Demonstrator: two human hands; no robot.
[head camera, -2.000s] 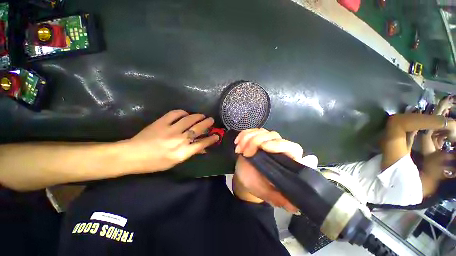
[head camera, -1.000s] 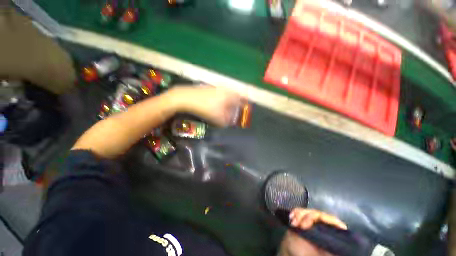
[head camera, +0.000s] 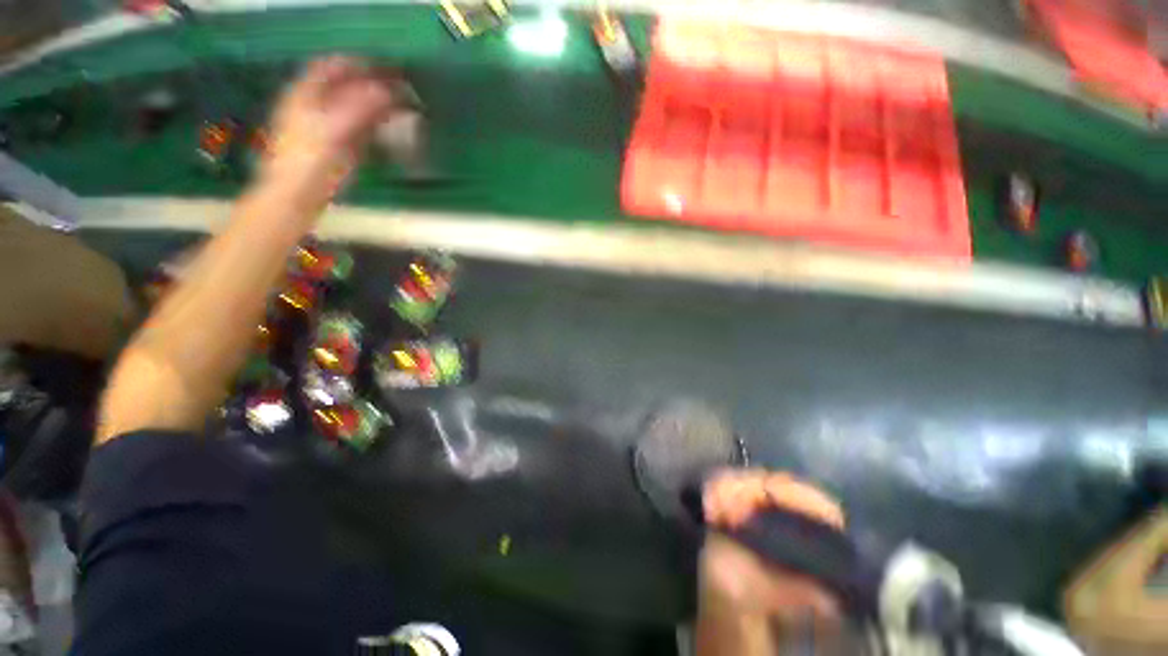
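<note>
My right hand (head camera: 775, 538) is closed around the black electric screwdriver (head camera: 807, 545) at the lower right, beside the round screw dish (head camera: 689, 449). The hand partly covers the dish's near edge. My left hand (head camera: 336, 113) is stretched out over the green belt at the upper left and is strongly blurred. A pale, blurred thing (head camera: 404, 132) is just right of its fingers; whether they touch it cannot be told. Several half-assembled units with red, green and gold lie on the bench; one black-edged unit (head camera: 429, 363) lies at the group's right side.
A red-orange compartment tray (head camera: 801, 147) lies on the green belt (head camera: 512, 154) behind a pale edge strip (head camera: 551, 244). Small units (head camera: 1021, 203) lie on the belt right of the tray. Another person's arm (head camera: 1121, 590) is at the lower right, and a brown sleeve (head camera: 58, 288) is at the left.
My left hand has gone from the red part near the dish, past the bench edge, to over the belt. The view has swung up to the belt. My right hand still holds the screwdriver.
</note>
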